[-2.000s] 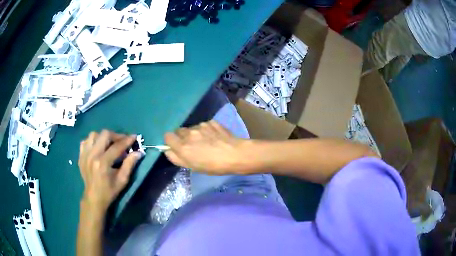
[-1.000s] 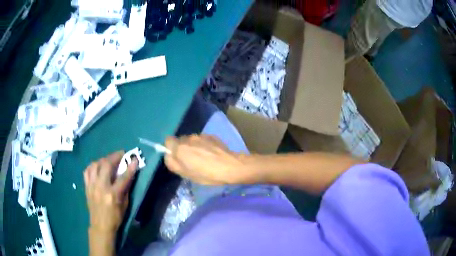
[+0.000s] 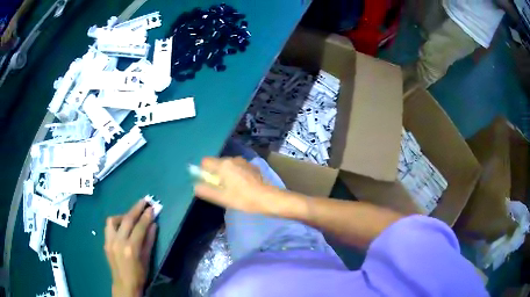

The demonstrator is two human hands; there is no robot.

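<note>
My left hand (image 3: 129,241) is over the green bench top near its front edge, closed around a white plastic housing (image 3: 153,205). Only the notched end of the housing shows past my fingers; the rest is hidden under the hand. My right hand (image 3: 229,183) is to the right, by the bench edge, apart from the housing. It grips a slim hand tool (image 3: 204,174) with a pale yellowish handle; the tip is blurred and points up and left.
A heap of white housings (image 3: 70,152) lies at the left, a pile of small black parts (image 3: 206,37) at the far side. Separate housings (image 3: 58,275) lie bottom left. Open cartons (image 3: 372,119) with white and dark strips stand at the right. A person's leg (image 3: 441,52) shows beyond.
My right hand and the tool have moved away from the housing. My left hand has turned and now covers most of the housing. The view has shifted, showing more of the black pile.
</note>
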